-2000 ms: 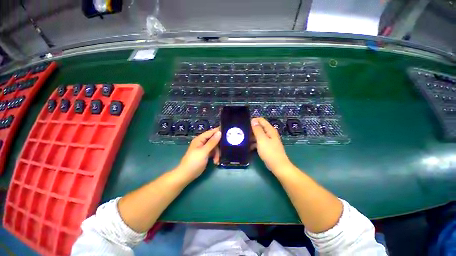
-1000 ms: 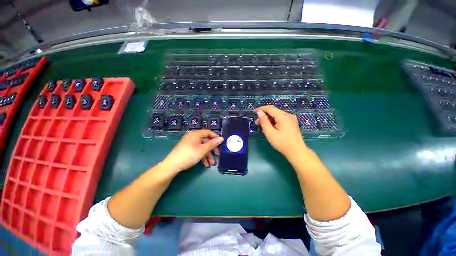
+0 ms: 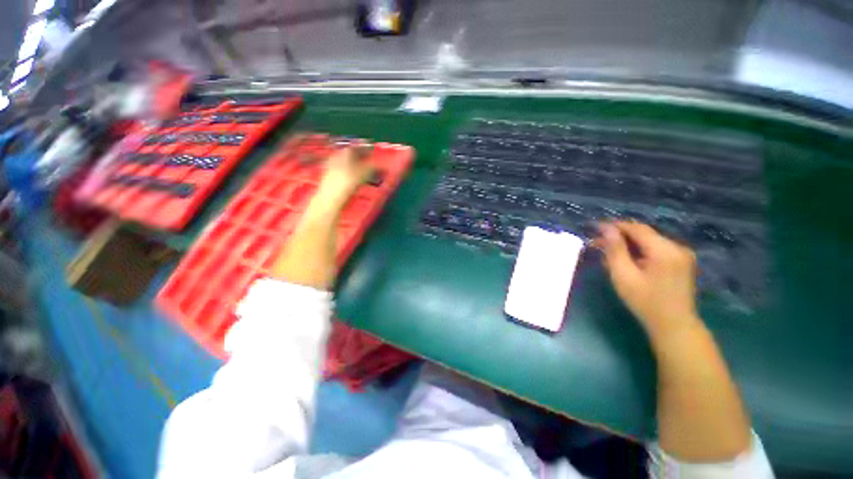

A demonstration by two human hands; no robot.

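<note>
The smartphone [image 3: 544, 279] lies on the green mat at the near edge of the clear tray, its screen white. My right hand [image 3: 649, 267] is just right of the phone, fingers bent and fingertips together over the tray's near rows; whether it holds something is too blurred to tell. My left hand [image 3: 345, 173] reaches over the far end of the red tray [image 3: 254, 245], blurred, among black units; its fingertips and any thing in them cannot be made out. The clear tray [image 3: 599, 154] holds rows of dark units.
A second red tray [image 3: 178, 221] with rows of black units is at the left. A brown box-like thing [image 3: 122, 265] sits below it, over the blue floor [image 3: 122, 341]. A white slip [image 3: 422, 104] lies at the bench's back edge. The metal rail [image 3: 599, 89] runs behind.
The view has swung left. My left hand has moved from beside the phone to the far end of the red tray. The phone's screen has turned from dark to white. My right hand stays near the phone.
</note>
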